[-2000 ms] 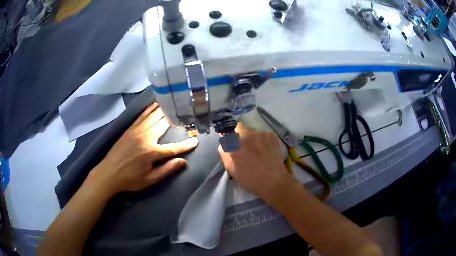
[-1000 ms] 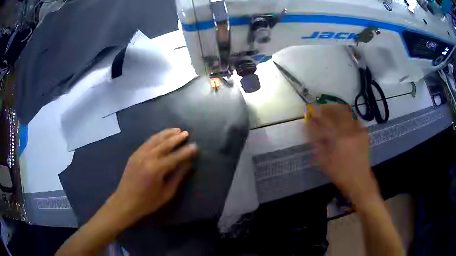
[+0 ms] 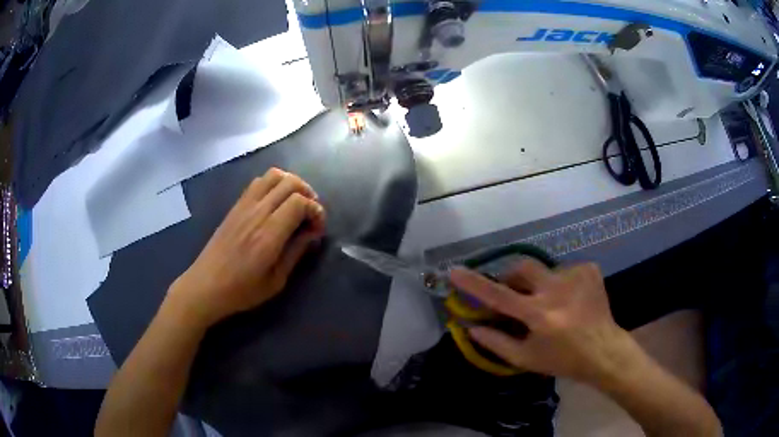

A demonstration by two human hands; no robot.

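Note:
A dark grey garment panel [image 3: 299,341] lies on the table, its curved upper end under the presser foot [image 3: 357,119] and its lower part over the front edge. My left hand [image 3: 265,235] is on the panel, fingers bunched as if pinching cloth; what is between them is hidden. My right hand [image 3: 538,320] holds the yellow-and-green-handled scissors [image 3: 430,280], tips pointing left over the panel towards my left hand. The blades look closed. A pale grey piece [image 3: 406,329] shows beside the panel's right edge, below the scissors.
The white sewing machine [image 3: 512,43] stands across the back. Black-handled scissors [image 3: 628,136] lie on the right of the table. Pale interlining pieces [image 3: 145,192] lie left of the needle, with dark cloth [image 3: 162,77] behind. The ruler-printed edge [image 3: 666,188] runs along the front.
My right hand has picked up the yellow-and-green-handled scissors from the table and brought them left over the panel. My left hand has left the needle area, moved down the panel and closed its fingers.

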